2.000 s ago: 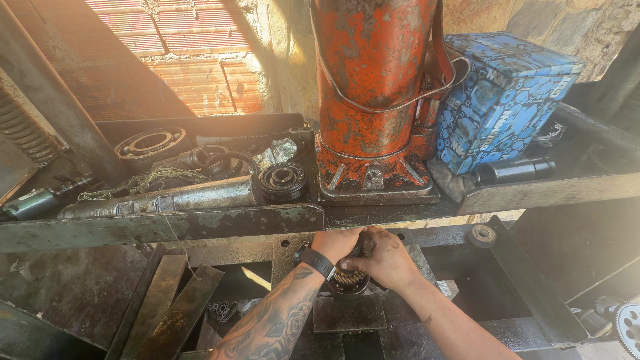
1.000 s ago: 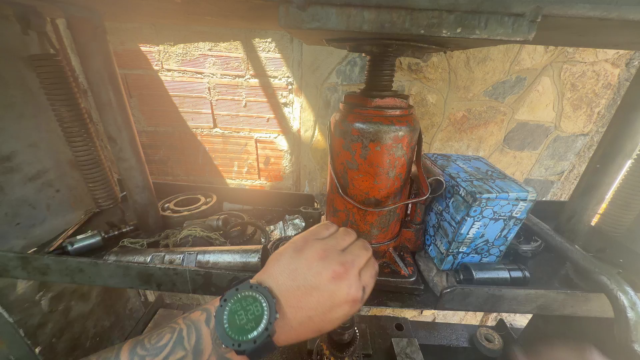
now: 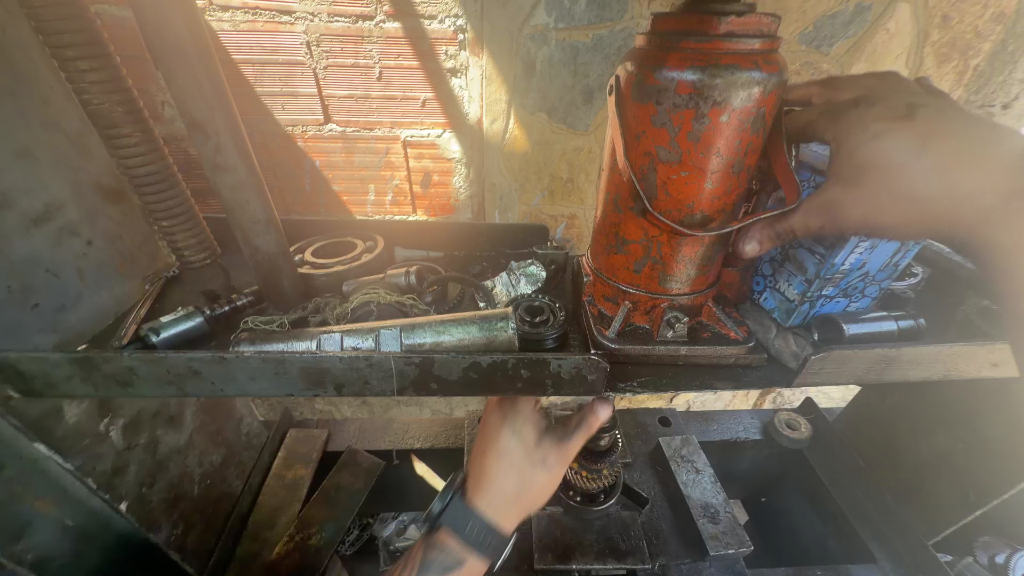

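My right hand (image 3: 888, 160) is at the right side of the red bottle jack (image 3: 688, 168), its fingers behind the jack's edge near the wire handle; blur hides whether it grips. Lower down, my left hand (image 3: 524, 456), with a watch on the wrist, is at the upper part of a greasy gear shaft (image 3: 594, 474) that stands upright on the press bed; its thumb lies by the shaft's top and the other fingers are hidden. The jack stands on the steel crossbeam above the gear shaft. Behind my right hand is a blue patterned box (image 3: 840, 272).
A steel tray (image 3: 304, 374) left of the jack holds a tapered metal bar (image 3: 448, 332), a bearing (image 3: 540, 320), rings and string. Steel bars (image 3: 704, 496) lie across the lower frame. A coil spring (image 3: 132, 136) hangs at left. A small ring (image 3: 790, 430) sits at lower right.
My left hand has moved from in front of the jack's base down to the gear shaft. My right hand, at the shaft two seconds ago, is now up beside the jack. The view has tilted down since one second ago.
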